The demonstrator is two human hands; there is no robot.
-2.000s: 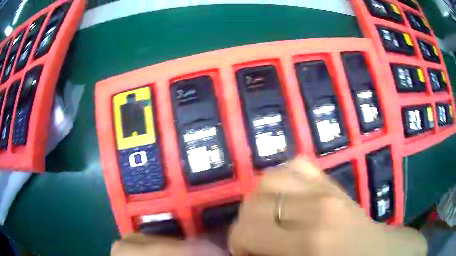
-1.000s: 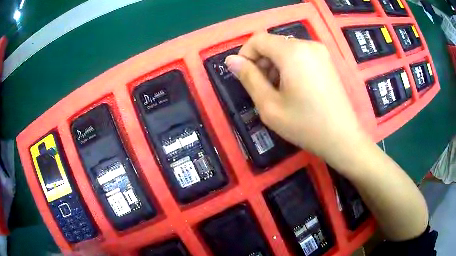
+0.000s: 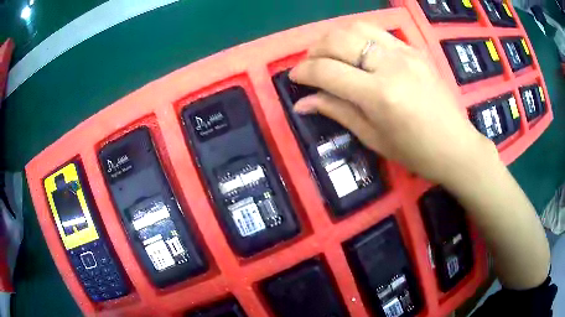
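Note:
The red-orange foam tray (image 3: pixel 217 71) holds black phones, backs up, with open battery bays. The second phone from the left (image 3: pixel 145 192) and the third (image 3: pixel 238 179) show a silver logo label at the upper end. My right hand (image 3: pixel 384 93), with a ring, lies over the upper part of the fourth phone (image 3: pixel 347 179). Its thumb and fingertips are apart at that phone's upper end, whose logo area is mostly hidden. Nothing shows between them. My left hand is not in view.
A front-up phone with yellow film (image 3: pixel 77 223) lies in the tray's left corner pocket. More black phones lie in the near row. A second foam tray (image 3: pixel 464 93) with yellow-tabbed phones adjoins at the right. The green bench (image 3: pixel 124 68) has a pale stripe.
My right hand went from the tray's near side to the fourth phone's upper end. Its thumb and fingers have since spread apart. My left hand has left the view. The tray appears shifted and turned.

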